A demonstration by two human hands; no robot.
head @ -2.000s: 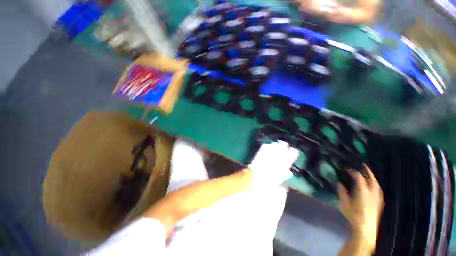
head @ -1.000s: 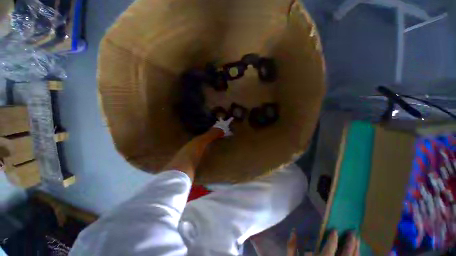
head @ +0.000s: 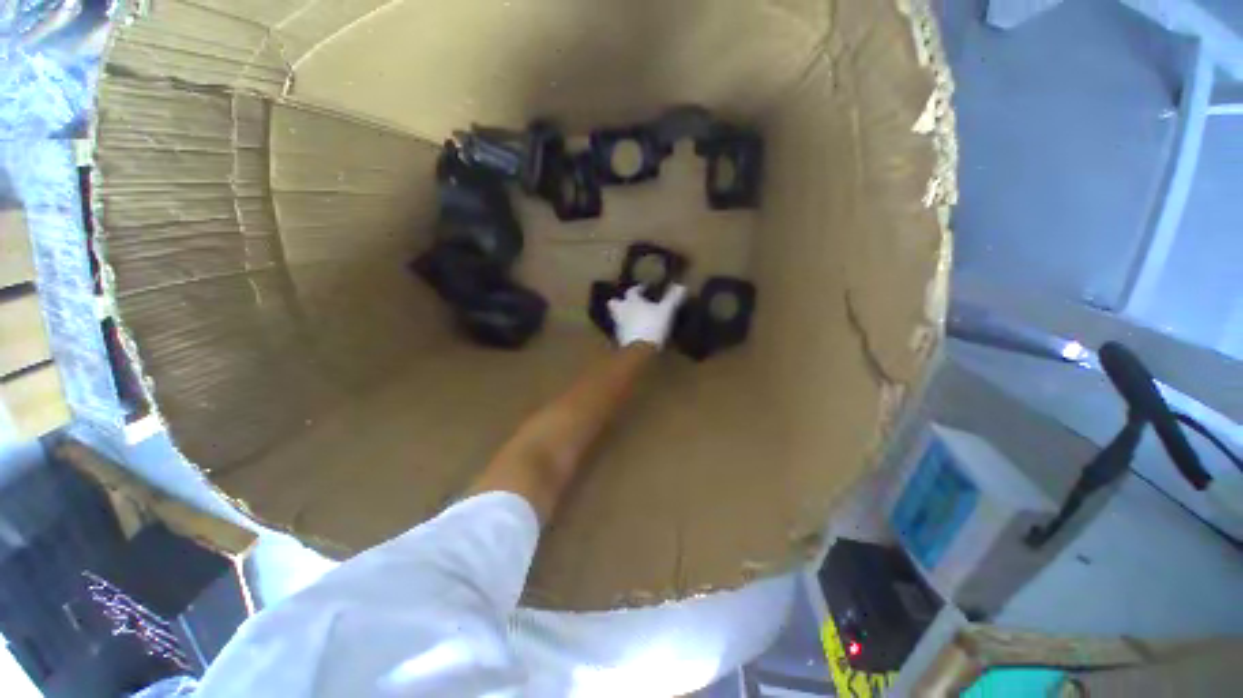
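A deep brown cardboard drum point(head: 763, 464) fills the middle of the view. Several black plastic housings point(head: 727, 169) with round openings lie on its bottom, along the far side and to the left. My left hand point(head: 646, 316), in a white glove, reaches down to a small group of black housings point(head: 654, 267) near the bottom's centre. Its fingers touch or overlap them; whether they grip one cannot be told. My right hand is not in view.
A white box with a blue panel point(head: 941, 505) and a black device with a red light point(head: 879, 614) stand right of the drum. A black handle-like bar point(head: 1153, 409) is at the right. A carton edge point(head: 1077, 649) is at the lower right. Wooden pieces point(head: 34, 396) are at the left.
The view has moved closer over the drum. My left hand is still among the housings inside. My right hand and the carton of red, white and blue parts have left the view.
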